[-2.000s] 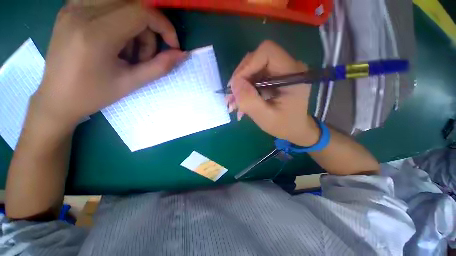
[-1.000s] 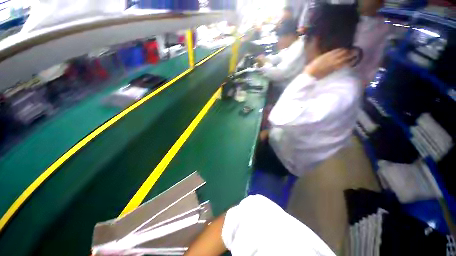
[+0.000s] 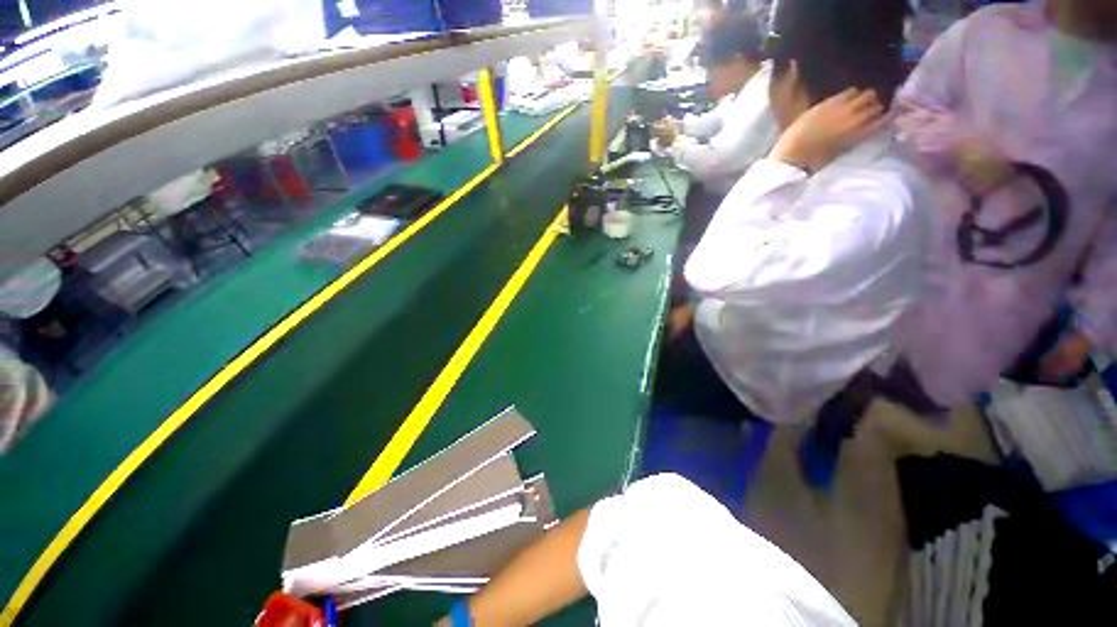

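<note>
A fan of long grey-brown strips with white edges (image 3: 423, 505) lies on the green bench at the lower left of centre. A corner of the red bin (image 3: 289, 611) shows at the bottom edge, with a small dark blue thing beside it that I cannot make out. My right forearm enters at the bottom, in a white-looking sleeve, with a blue wrist band (image 3: 461, 612) at the picture's edge. My right hand is cut off below the picture. My left hand is out of view. The pen and gridded sheets cannot be made out.
A dark green conveyor (image 3: 355, 355) with yellow edge strips runs beyond the bench. Small black items (image 3: 590, 208) lie farther up the bench. A seated person in white (image 3: 796, 282) and a standing person in pink (image 3: 992, 233) are on the right. A shelf (image 3: 282, 76) spans the upper left.
The view has swung up from the sheets, pen and both hands to the line and the people. Since one second ago, it has shifted slightly and sharpened; the pink-clad person shows more.
</note>
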